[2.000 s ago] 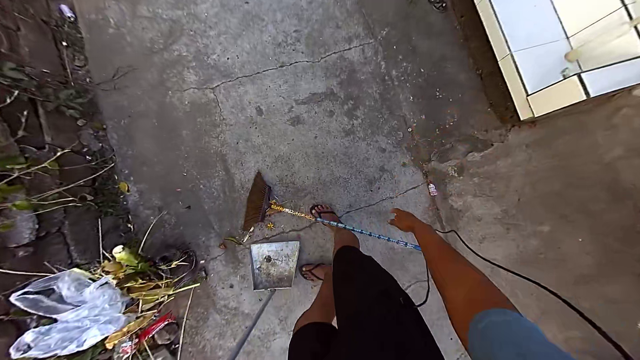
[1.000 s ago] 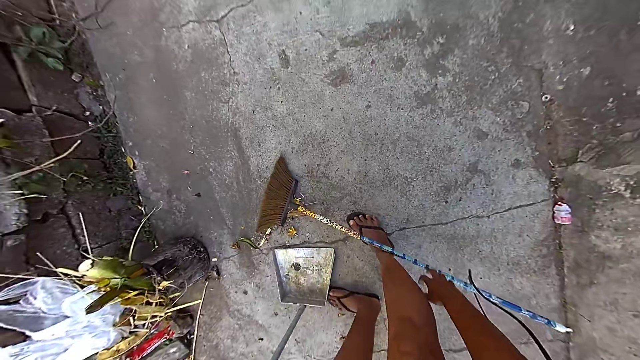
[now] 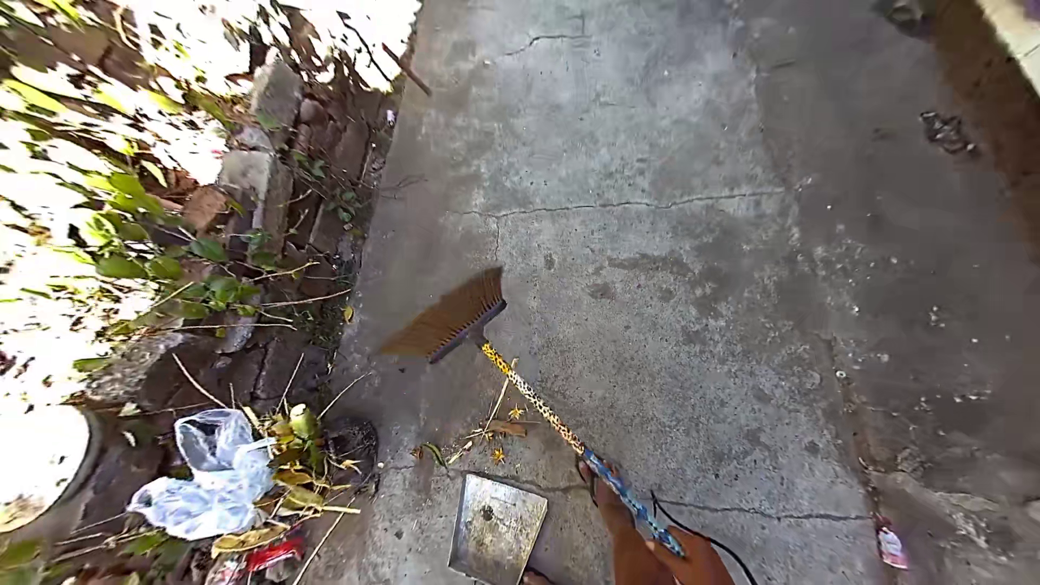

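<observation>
My right hand [image 3: 692, 559] is at the bottom edge, closed around the blue-patterned end of a broom handle [image 3: 546, 411]. From there the handle slants up and left to the broom head [image 3: 455, 318], whose brown bristles are blurred and fan out to the left over the concrete. Below the broom head lie dry leaves, a thin twig and small yellow flowers [image 3: 498, 455]. A worn metal dustpan [image 3: 497, 524] rests just below this litter; its handle is out of the frame. My left hand is not in view. A sandalled foot [image 3: 600, 481] shows beside the handle.
Left of the cracked concrete path [image 3: 634, 284] runs a border of broken stones [image 3: 248, 175] and plants. A clear plastic bag [image 3: 213, 479], leaves and a red wrapper [image 3: 275, 552] lie there. A small red-and-white packet [image 3: 891, 543] is at the lower right, with a thin black cord near my hand.
The broom head has moved away from the dustpan, and its bristles have turned further left. My right hand now grips the handle's end. The view has shifted and shows more of the path ahead.
</observation>
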